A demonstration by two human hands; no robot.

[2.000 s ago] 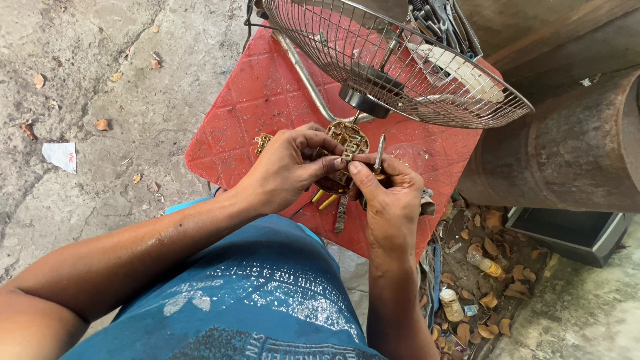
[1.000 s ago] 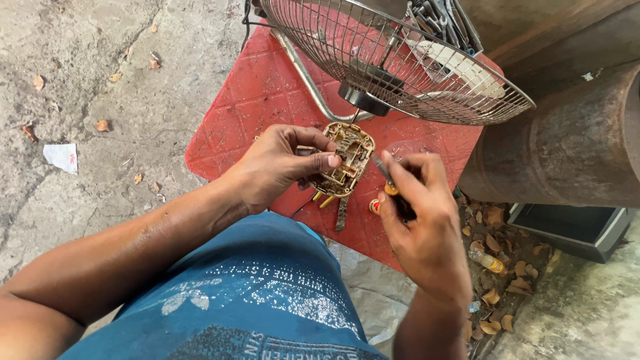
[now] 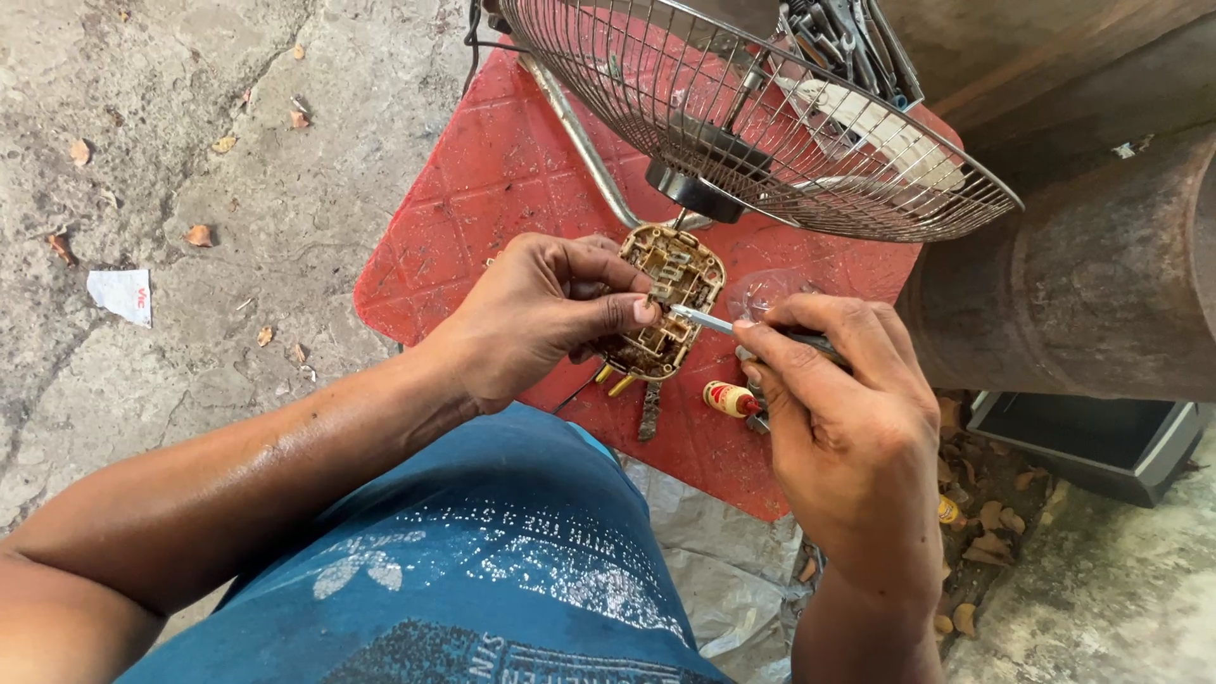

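A yellowed plastic housing with an open, compartmented inside (image 3: 698, 275) lies over the red table, below the fan's black hub. My left hand (image 3: 546, 318) reaches over its left side, thumb and forefinger pinched on a small part too hidden to name. My right hand (image 3: 845, 380) grips a screwdriver (image 3: 708, 321), whose metal shaft points left with its tip at the housing, close to my left thumb. Two yellow prongs or pegs (image 3: 621, 385) stick out at the housing's lower edge. Beside them lies a dirty flat metal strip (image 3: 650, 413).
On the red table (image 3: 456, 209) stand a wire fan guard (image 3: 855, 180) and a bent metal tube (image 3: 575, 123). A small glue bottle (image 3: 727, 399) and a clear plastic piece (image 3: 760, 290) lie right of the housing. Wrenches (image 3: 841, 47) fill a holder behind; a rusty metal drum (image 3: 1064, 266) stands right.
My right hand first moved away from the housing to the right, uncovering the small bottle. Now the screwdriver's tip has come to the housing. My left hand remains at the housing.
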